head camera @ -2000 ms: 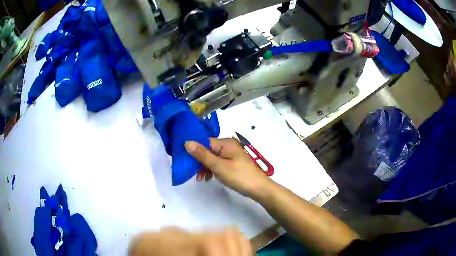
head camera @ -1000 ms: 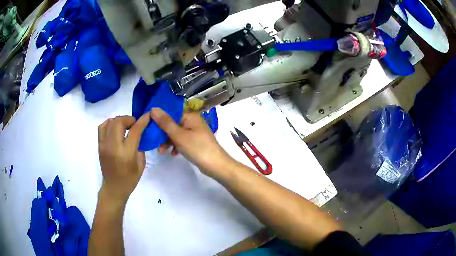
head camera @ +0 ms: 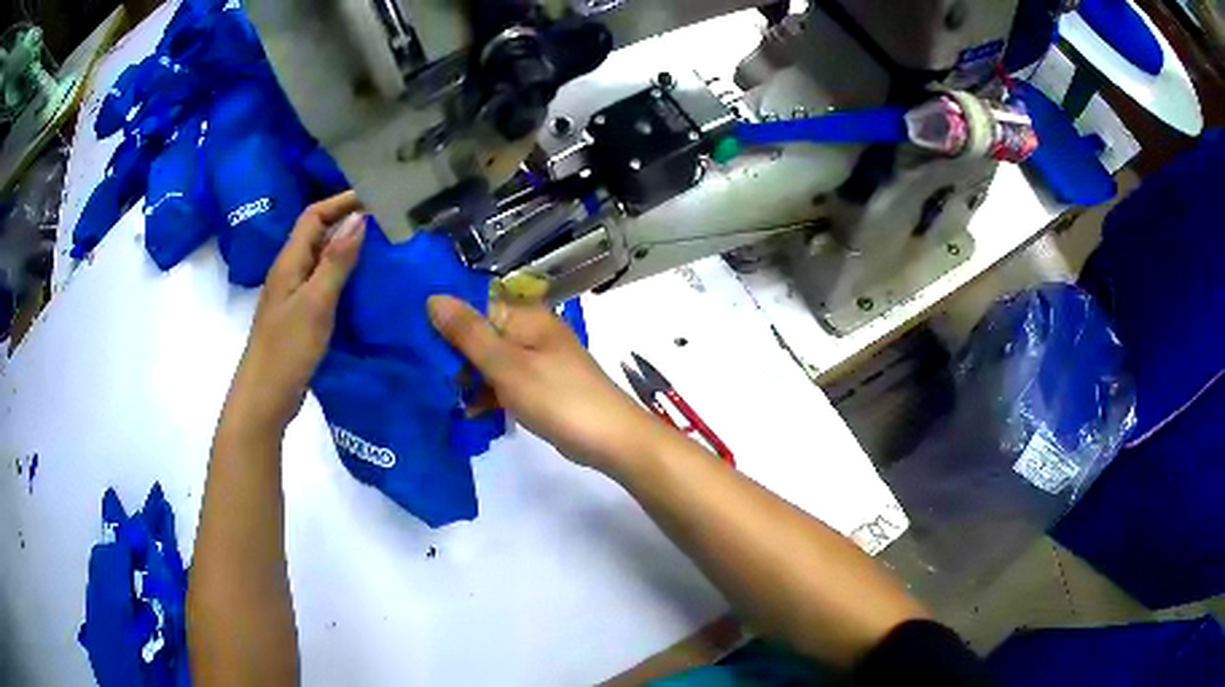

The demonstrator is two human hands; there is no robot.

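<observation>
A blue pouch (head camera: 403,389) with white lettering on its lower part lies under the head of the sewing machine (head camera: 752,215). My left hand (head camera: 302,289) grips its upper left edge, fingertips near the needle area. My right hand (head camera: 537,369) grips its right side, thumb on top, fingers hidden by the fabric. The needle and presser foot are hidden. The yellowish piece (head camera: 517,287) shows just above my right hand. Blue binding tape (head camera: 833,128) runs along the arm into the dark folder (head camera: 652,141).
Red-handled thread snips (head camera: 678,409) lie on the table right of my right hand, partly behind my forearm. Blue pouch piles lie at upper left (head camera: 255,188) and lower left (head camera: 134,591). A clear plastic bag with blue contents (head camera: 1041,389) is at the right.
My left hand came in from the lower edge to the pouch, then moved up to its upper left edge. The pouch is now spread lower, its lettering showing. My right hand keeps its grip.
</observation>
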